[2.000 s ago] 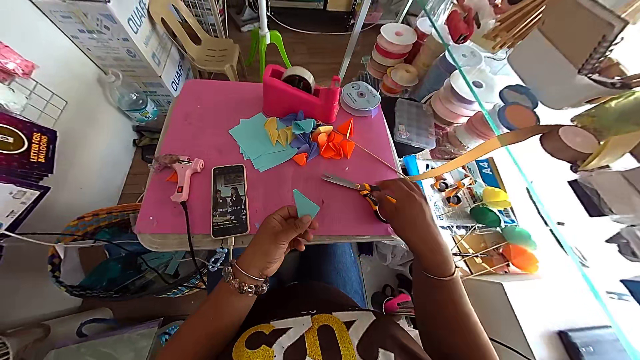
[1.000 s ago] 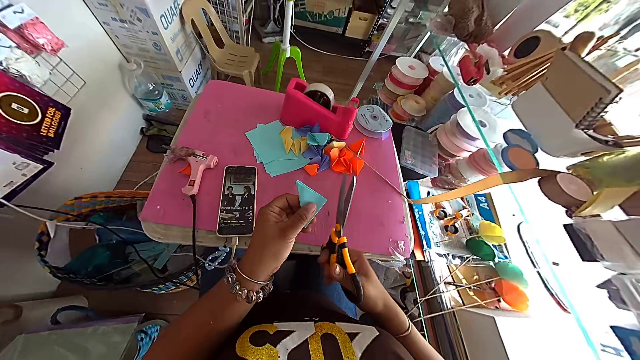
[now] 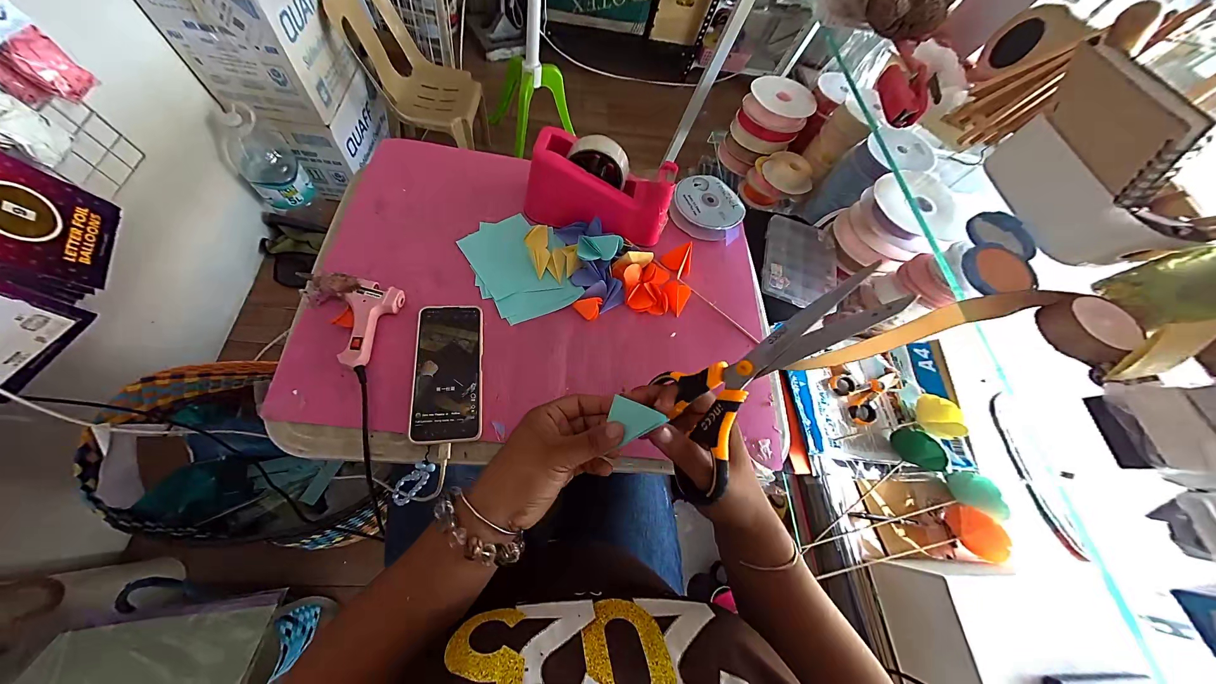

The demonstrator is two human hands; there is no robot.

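Observation:
My left hand (image 3: 560, 442) pinches a small folded piece of light-blue paper (image 3: 635, 419) over the near edge of the pink table. My right hand (image 3: 708, 446) has the orange-and-black handles of a pair of scissors (image 3: 746, 369) around its fingers, and its fingertips touch the paper's right corner. The scissor blades are parted and point up to the right, away from the paper. Beyond the hands lie flat light-blue paper sheets (image 3: 513, 271), with yellow, purple and blue folded pieces on and beside them. Orange folded paper pieces (image 3: 648, 288) lie just to their right.
The pink table (image 3: 418, 204) also holds a pink tape dispenser (image 3: 598, 195), a ribbon spool (image 3: 708, 204), a smartphone (image 3: 446, 372) with its cable, and a pink glue gun (image 3: 366, 323). Ribbon rolls (image 3: 779, 100) stand at the right. A woven basket (image 3: 171, 380) sits at the lower left.
The scissors were on the table under my right hand, then lifted upright. Now they tilt right with their blades spread, and my right fingertips have come to the paper held by my left hand.

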